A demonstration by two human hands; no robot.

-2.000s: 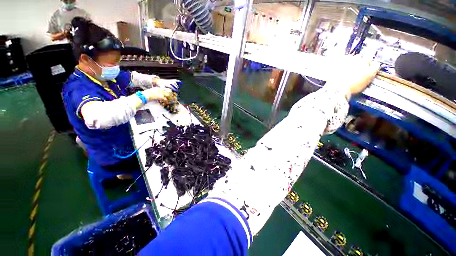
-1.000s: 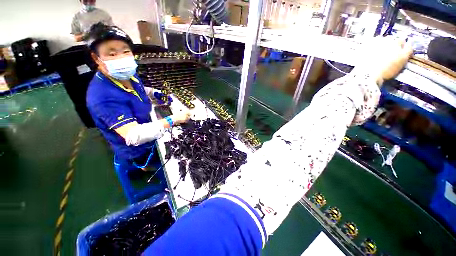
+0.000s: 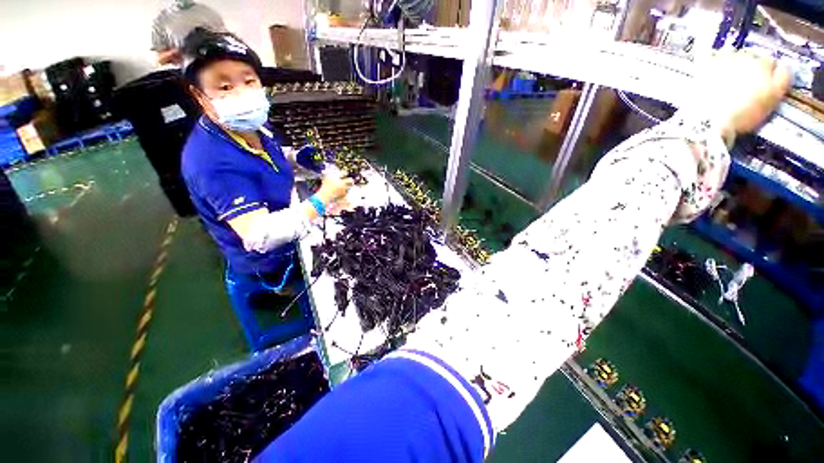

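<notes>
My left arm, in a white speckled sleeve cover, reaches across the view to the upper right. My left hand (image 3: pixel 759 89) is closed over the edge of the overhead shelf rail (image 3: pixel 623 65); its fingertips are hard to see in the glare. My right hand is not in view. A large tangled heap of black cables (image 3: pixel 384 262) lies on a white sheet (image 3: pixel 336 327) on the bench, left of my arm. Yellow circuit boards (image 3: pixel 632 400) sit in a row along the conveyor edge below my forearm.
A masked person (image 3: pixel 237 172) in blue sits at the bench's left side, hands near more boards (image 3: pixel 348 165). A blue bin (image 3: pixel 172 411) of black cables stands at the lower left. A metal post (image 3: pixel 470 118) rises beyond the bench. Another person (image 3: pixel 185 32) stands behind.
The view has swung left, so the scene sits further right. The seated person has turned from looking down to facing me, and that person's hands have moved apart. My left hand stays at the shelf.
</notes>
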